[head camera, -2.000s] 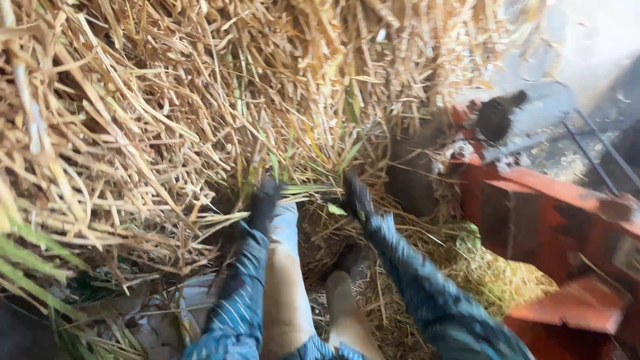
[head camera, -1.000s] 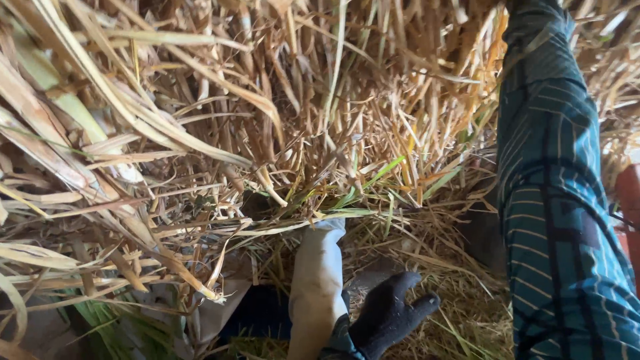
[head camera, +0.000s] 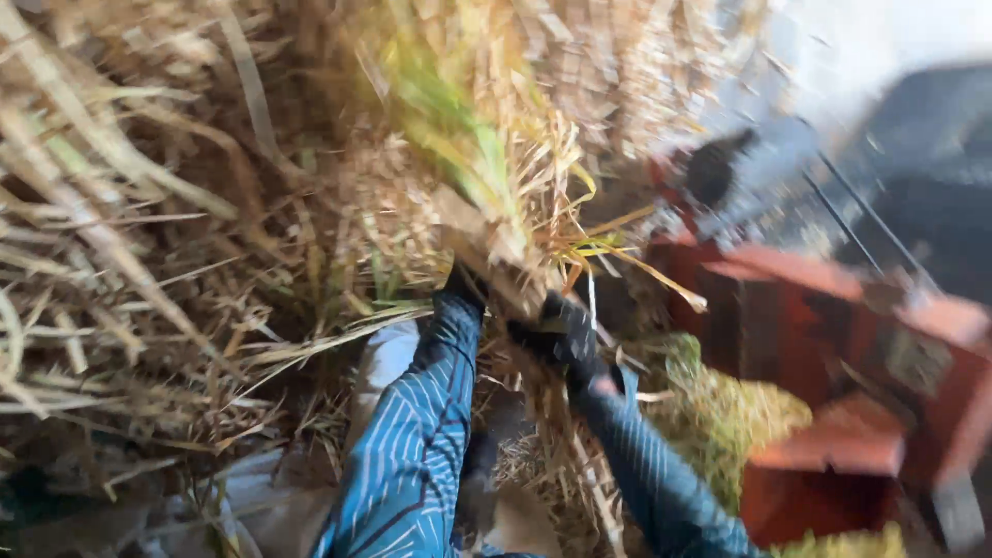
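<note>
My right hand (head camera: 562, 329), in a dark glove, is closed around a bundle of dry stalks (head camera: 511, 267) with some green leaves at its upper part. The lower ends of the stalks hang down past my right wrist. My left hand (head camera: 465, 285), also in a dark glove, is against the left side of the same bundle; its fingers are mostly hidden behind the stalks. Both forearms have blue patterned sleeves. The bundle's leafy part is blurred and reaches up toward the large heap of dry stalks (head camera: 178, 209).
An orange-red metal machine (head camera: 783, 318) stands at the right, with thin metal bars (head camera: 860, 209) above it. Yellow-green chopped plant matter (head camera: 721, 418) lies beside its base. Pale sheeting (head camera: 271, 496) shows at the lower left, and a light-coloured boot or legging (head camera: 387, 356) stands near my left sleeve.
One second ago a gloved hand was low and apart from the stalks, with the other arm stretched far up at the right. Both hands are now together at a bundle. The view has shifted.
</note>
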